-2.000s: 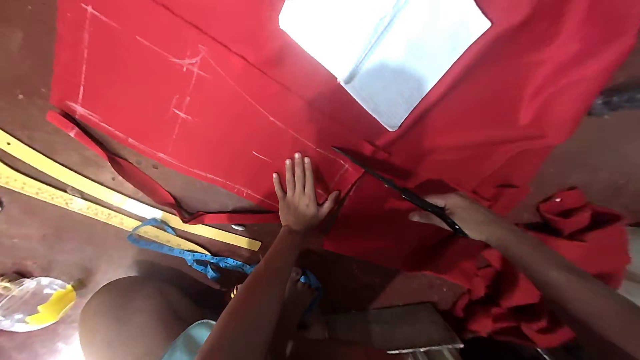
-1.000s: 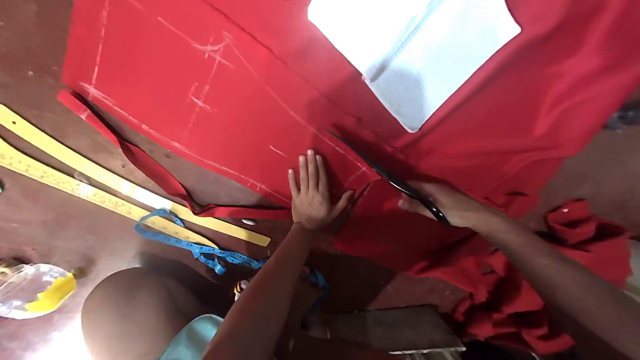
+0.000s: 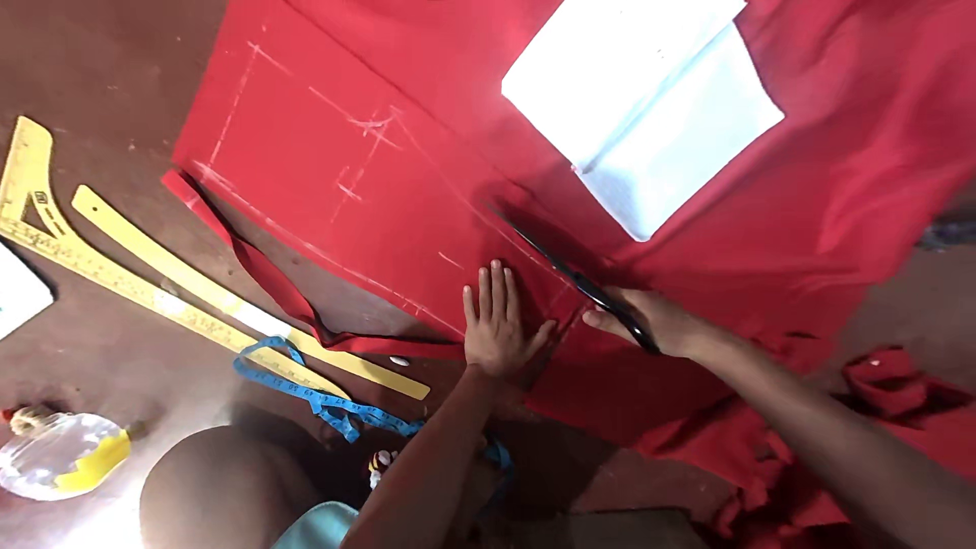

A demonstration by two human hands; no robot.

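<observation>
Red cloth [image 3: 305,152] with white chalk lines lies spread on the floor. My left hand [image 3: 497,335] rests flat on its lower edge, fingers apart, holding nothing. Black-handled fabric scissors [image 3: 560,267] are gripped in my right hand [image 3: 656,319]; their blades point up and left along a chalk line, and a cut edge runs near the handles. Whether the blades are parted is hard to tell. A narrow red strip [image 3: 274,274] curls along the cloth's lower left edge, its end reaching my left hand. White folded paper pieces [image 3: 648,99] lie on the cloth above the scissors.
Left of the cloth lie a yellow curved ruler [image 3: 175,263] and a larger yellow pattern ruler [image 3: 137,286]. A blue measuring tape [image 3: 305,393] overlaps them. Crumpled red scraps [image 3: 892,396] lie at right, a clear plastic bag [image 3: 69,457] at lower left. My bent knee [image 3: 213,488] is below.
The scissors in my right hand have moved a little up along the chalk line, away from the cloth's lower edge. My left hand stays flat on the cloth. The view has shifted somewhat.
</observation>
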